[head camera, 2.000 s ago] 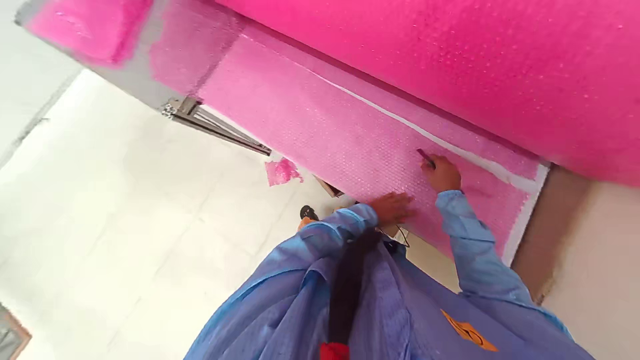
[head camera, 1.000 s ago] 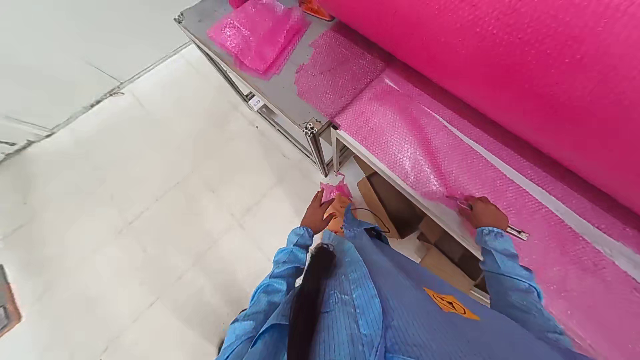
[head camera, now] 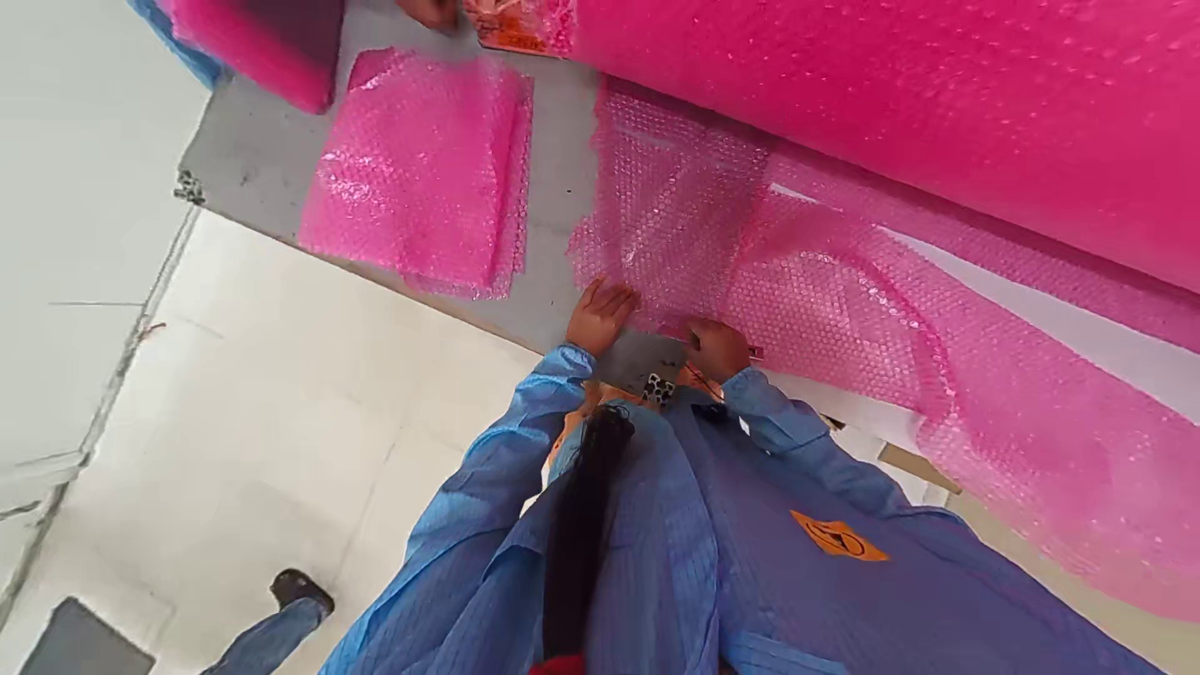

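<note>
My left hand [head camera: 602,317] lies palm down at the near edge of a pink bubble wrap sheet [head camera: 670,202], fingers extended on it. Just to its right, my right hand [head camera: 717,349] is closed around a slim cutter [head camera: 756,352], whose end sticks out beyond the fist; its blade cannot be made out. The sheet continues to the right as a long, rippled length of pink bubble wrap [head camera: 844,319] over a white surface. Behind it lies a large pink bubble wrap roll [head camera: 900,103]. Left of my hands, a pile of cut bubble wrap pieces [head camera: 417,173] rests on the grey tabletop [head camera: 553,225].
Another person's hand [head camera: 431,11] is at the top edge, near an orange printed item [head camera: 516,26]. More pink bubble wrap [head camera: 262,47] overhangs the table's left corner. A person's shoe [head camera: 302,591] stands on the floor at lower left. A metal profile end [head camera: 659,388] marks the table corner.
My left hand, lower down with a pink scrap a second ago, is now on the sheet's edge without a visible scrap. My right hand has moved left along the bubble wrap with the cutter. The view has shifted left.
</note>
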